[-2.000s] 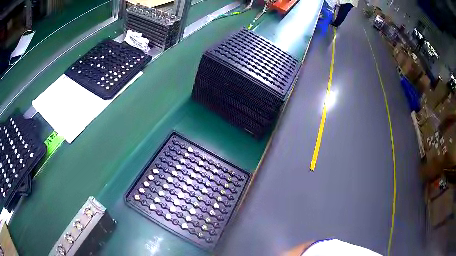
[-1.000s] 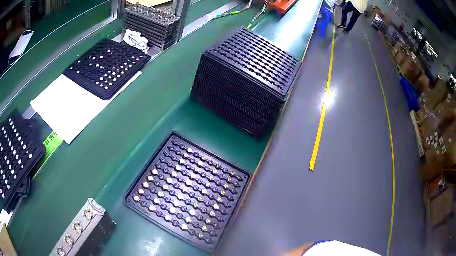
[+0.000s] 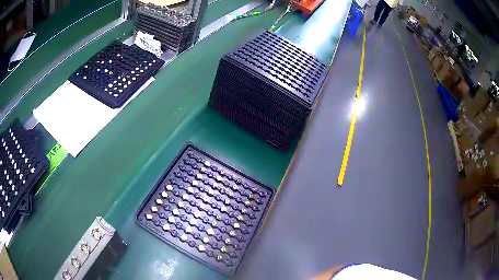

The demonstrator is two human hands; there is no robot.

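A black component tray (image 3: 205, 208) lies on the green bench in front of me, with rows of small shiny round components in its pockets. At the lower left, a stack of strips (image 3: 83, 252) with a pale top and dark side is cut off by the bottom edge. Several round seats with shiny parts show on its top. Neither of my hands can be made out. A white sleeve (image 3: 375, 272) with a bit of blurred skin beside it shows at the bottom edge.
A tall stack of black trays (image 3: 268, 90) stands behind the tray. A far tray (image 3: 116, 74) lies on a white sheet (image 3: 76, 117); more black trays (image 3: 19, 169) are at the left edge. Grey floor with yellow lines lies right. A person (image 3: 382, 11) stands far back.
The far person has shifted position on the floor. The tray, the strips and the stacks have not visibly moved.
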